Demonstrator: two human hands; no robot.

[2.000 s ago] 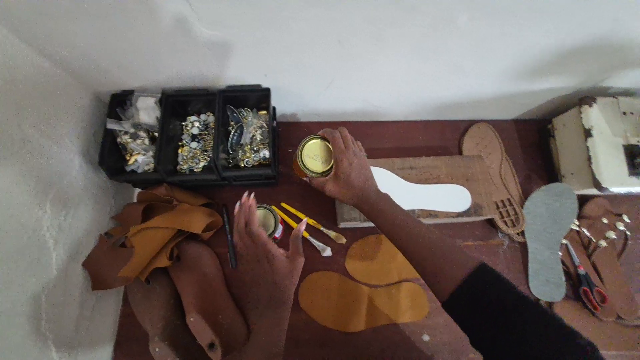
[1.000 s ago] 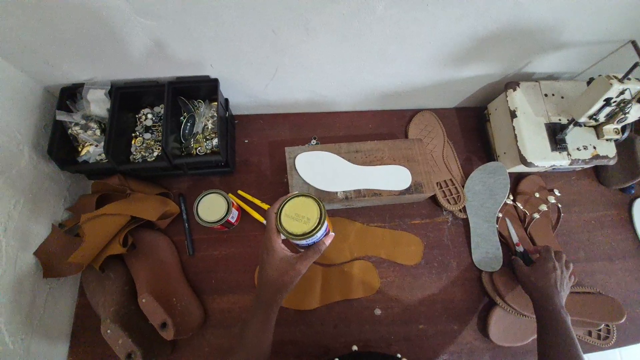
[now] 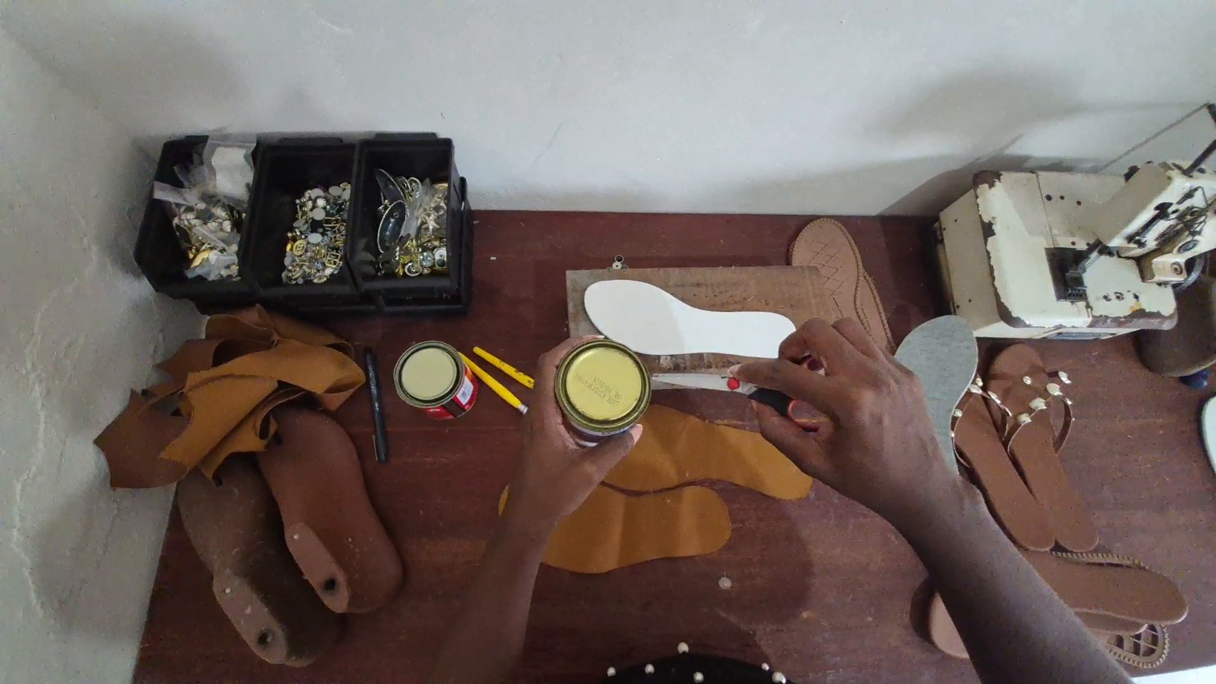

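Note:
My left hand (image 3: 560, 456) holds a lidded metal can (image 3: 601, 385) upright over the table, its gold lid facing up. My right hand (image 3: 850, 418) grips a pair of scissors (image 3: 703, 382) with dark and red handles; the blades look closed and point left, their tips at or near the can's rim. Whether they touch it I cannot tell. Beneath the hands lie two tan leather sole pieces (image 3: 655, 532). A white insole shape (image 3: 684, 318) rests on a wooden block (image 3: 760, 280) just behind. Left of the held can stands a second lidded can (image 3: 427, 375), beside yellow-handled brushes (image 3: 492, 382).
Black bins (image 3: 309, 228) of metal fittings stand at the back left. Leather scraps (image 3: 237, 380), shoe lasts (image 3: 323, 513) and a black pen (image 3: 376, 408) lie at left. Right are a grey insole (image 3: 936, 366), beaded sandals (image 3: 1031, 446), brown soles (image 3: 1102, 589) and a white sewing machine (image 3: 1054, 252).
My right hand has come left from the sandals, bringing the scissors to the can. The left hand still holds the can, which was in my right hand two seconds ago.

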